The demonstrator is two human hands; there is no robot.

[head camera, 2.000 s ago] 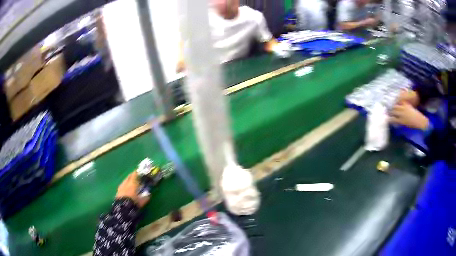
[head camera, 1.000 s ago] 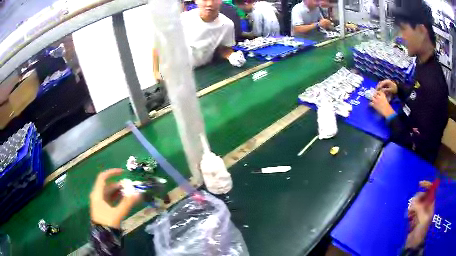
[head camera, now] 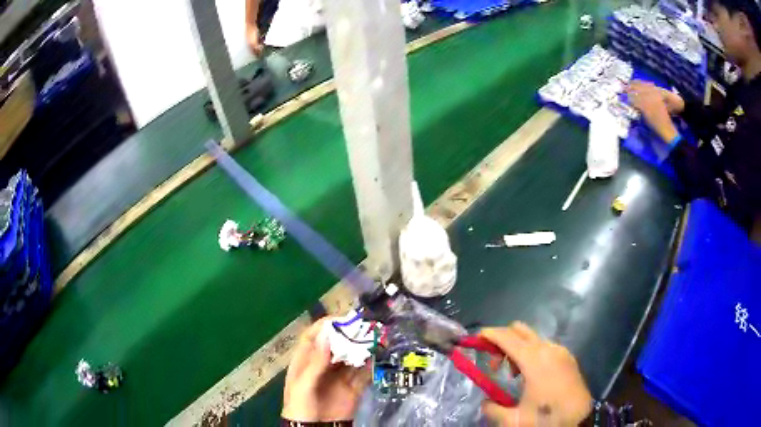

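Observation:
My left hand [head camera: 321, 382] holds a wired board assembly by its white plastic housing [head camera: 352, 340] above the table edge. Its green board with yellow and blue parts [head camera: 402, 373] hangs at the right of the housing. My right hand [head camera: 538, 371] grips red-handled diagonal cutters [head camera: 482, 371]. The dark jaws point left at the wires and a black lump [head camera: 377, 302] above the housing; whether they touch is unclear. A crinkled clear plastic bag [head camera: 455, 404] lies under the hands.
A bluish strip [head camera: 288, 218] slants across the green belt [head camera: 171, 288]. Other assemblies [head camera: 250, 236] lie on the belt. A white post [head camera: 373, 125], crusted glue bottle [head camera: 427, 254] and white-handled tool [head camera: 530, 239] stand or lie ahead. A person works at right beside blue trays [head camera: 638, 125].
My left hand has moved right with the assembly, over the bag. My right hand has come in from the far right with the cutters to the assembly. The view has shifted.

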